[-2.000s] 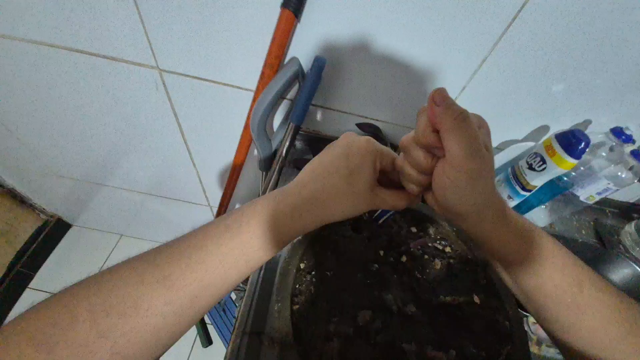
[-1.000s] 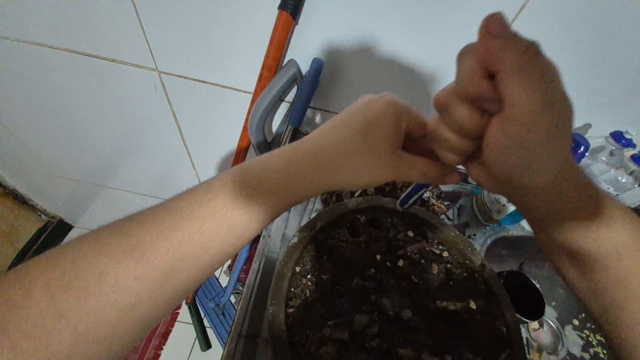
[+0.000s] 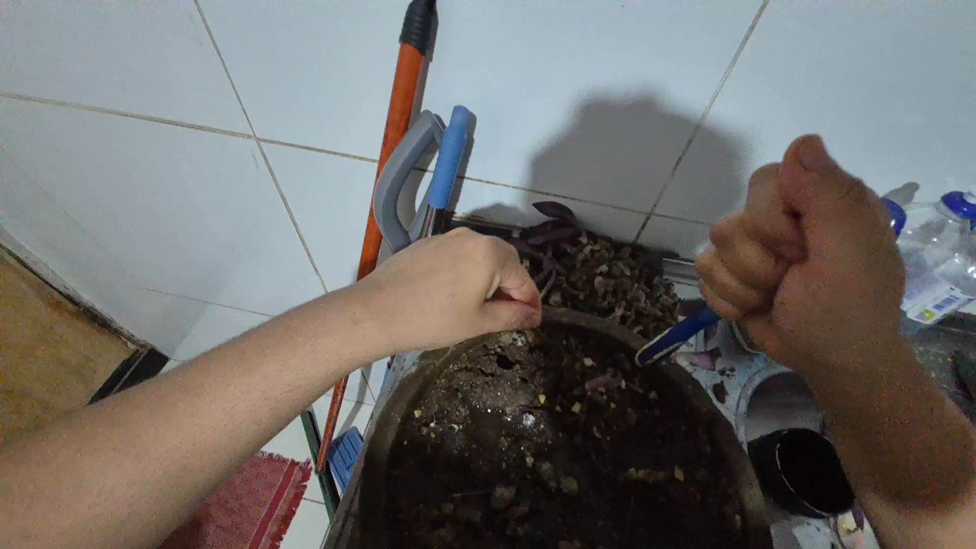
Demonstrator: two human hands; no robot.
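Observation:
A large round pot (image 3: 751,488) of dark soil with pale bits in it fills the lower middle. Over its far left rim is my left hand (image 3: 457,290), thumb and fingertips pinched together; whether something small is between them cannot be told. My right hand (image 3: 801,244) is raised at the right, closed in a fist around a blue-handled tool (image 3: 682,333). The tool's lower end points down and left to the pot's right rim; the rest is hidden in the fist. Behind the pot lie dry leaf bits (image 3: 610,282) beside a purple-leaved plant (image 3: 555,221).
An orange pole (image 3: 396,114), a grey handle (image 3: 396,183) and a blue handle (image 3: 450,156) lean on the tiled wall (image 3: 305,61). Clear plastic bottles (image 3: 938,244) stand at the far right. A black cup (image 3: 801,473) is right of the pot. A red mat (image 3: 244,503) lies on the floor.
My hands, together in the earlier frames, are now apart. The left has come down to the pot's rim; the right has moved away to the right.

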